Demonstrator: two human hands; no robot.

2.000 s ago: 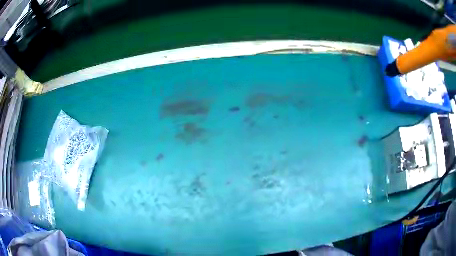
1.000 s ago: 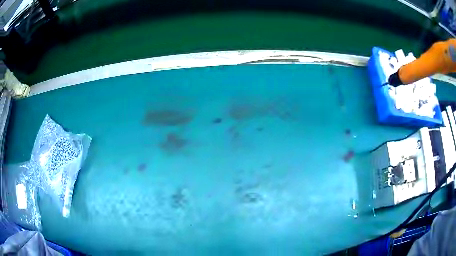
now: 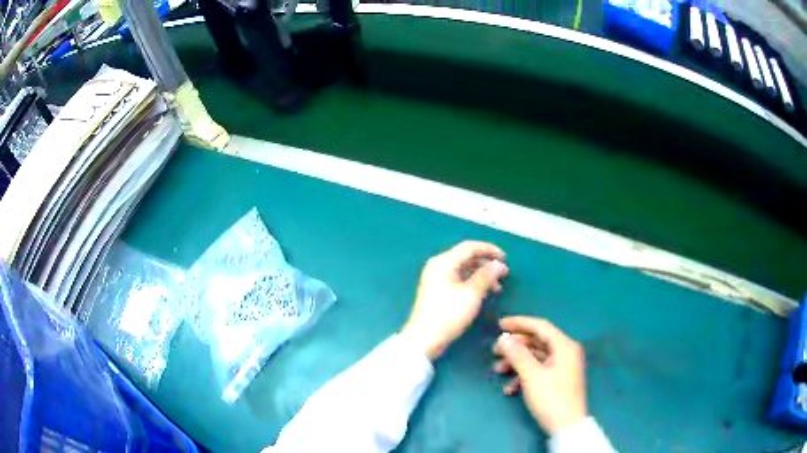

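My left hand (image 3: 453,290) is bare, above the teal mat (image 3: 372,248) near the middle, with its fingers loosely curled. My right hand (image 3: 550,370) is bare, lower and to the right, also with loosely curled fingers. The hands are apart, and no object shows in either. A clear plastic bag of screws (image 3: 264,299) with grey speckled contents lies on the mat left of my left hand. Another clear plastic bag (image 3: 146,305) with a white patch lies beside it, nearer the stack.
Pale separator sheets (image 3: 97,177) stand curved at the left. A blue crate (image 3: 71,380) is at the lower left. The green conveyor (image 3: 495,133) runs behind a pale strip (image 3: 425,192). A blue parts bin (image 3: 793,376) is cut off at right. White tubes (image 3: 733,46) lie in a black tray beyond.
The view has swung left, bringing in the separator stack and far tray. Both my hands have come into view over the mat. The orange screwdriver and the screw feeder have left the picture.
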